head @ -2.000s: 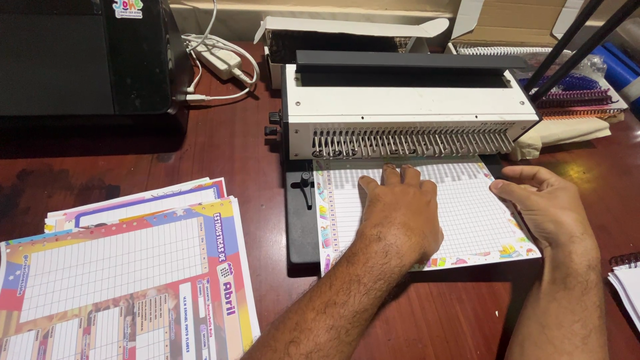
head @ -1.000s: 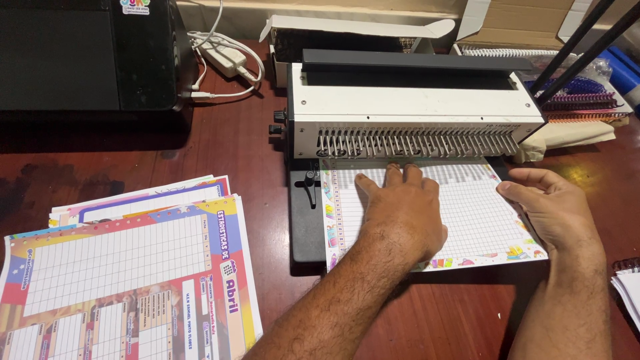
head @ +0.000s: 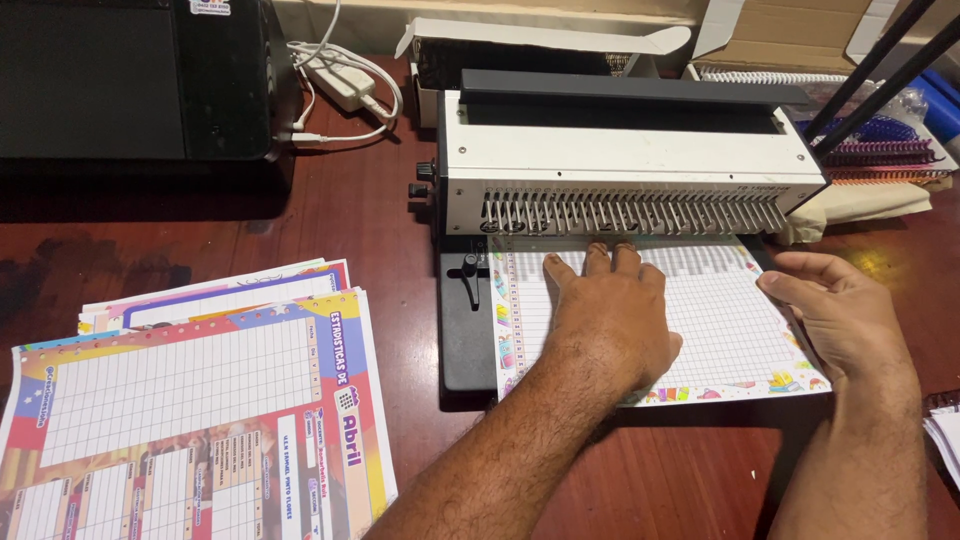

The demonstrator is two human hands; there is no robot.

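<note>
A white and black comb binding machine [head: 600, 165] stands on the dark wooden table. On its black base lies a printed grid sheet [head: 712, 322] with a colourful border, its far edge under the row of metal comb fingers. My left hand [head: 615, 315] rests flat on the sheet with fingers spread, pressing near the far edge. At the sheet's right edge is my right hand [head: 840, 307], thumb on the paper and the other fingers curled beside it. Whether more sheets lie beneath the top one cannot be told.
A stack of printed pages [head: 187, 390], some with punched holes, lies at left. Behind it are a black printer [head: 135, 90] and a white power adapter [head: 341, 82]. Plastic binding combs [head: 885, 154] fill a box at back right. A spiral-bound pad [head: 946, 427] sits at the right edge.
</note>
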